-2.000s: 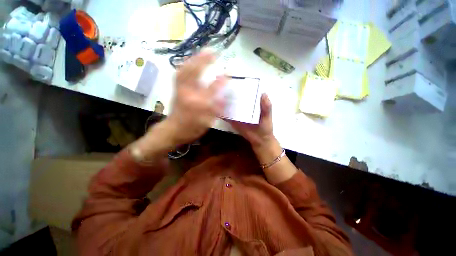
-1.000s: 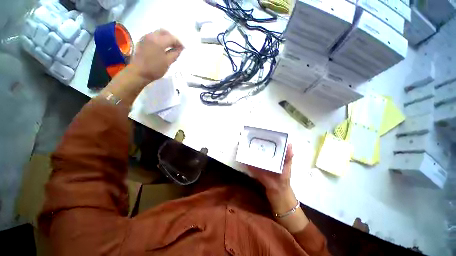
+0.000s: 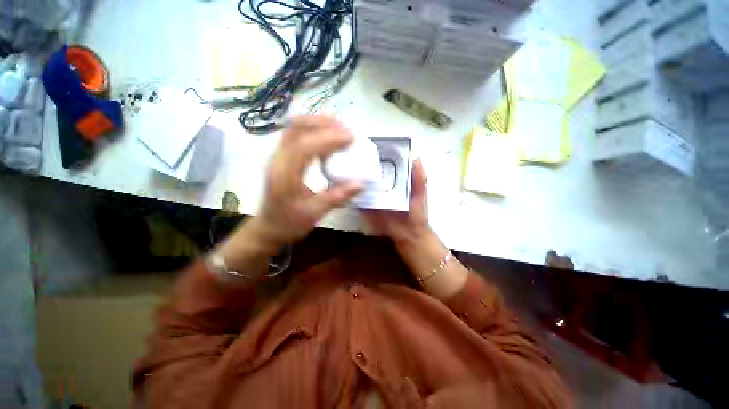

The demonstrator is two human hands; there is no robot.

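Observation:
My right hand (image 3: 414, 208) holds an open white box (image 3: 392, 198) from below and its right side, near the table's front edge. An inner tray with a dark-edged recess (image 3: 388, 172) shows in the box. My left hand (image 3: 300, 180) is slightly blurred and grips a smooth white rounded piece (image 3: 352, 164) between thumb and fingers, over the left part of the box. The piece hides part of the tray; whether it touches the tray cannot be told. A white box with a flat white piece on it (image 3: 180, 132) stands at the left.
A blue and orange tape dispenser (image 3: 84, 94) lies at the far left beside bagged white parts (image 3: 20, 112). Black cords (image 3: 308, 68) lie at the back. White boxes are stacked at the back (image 3: 432, 36) and right (image 3: 647, 148). A greenish strip (image 3: 417, 108) and yellow label sheets (image 3: 543, 120) lie between.
My left hand has come back from the tape dispenser area to the open box, now with the white rounded piece in it. The view has shifted. My right hand still holds the box.

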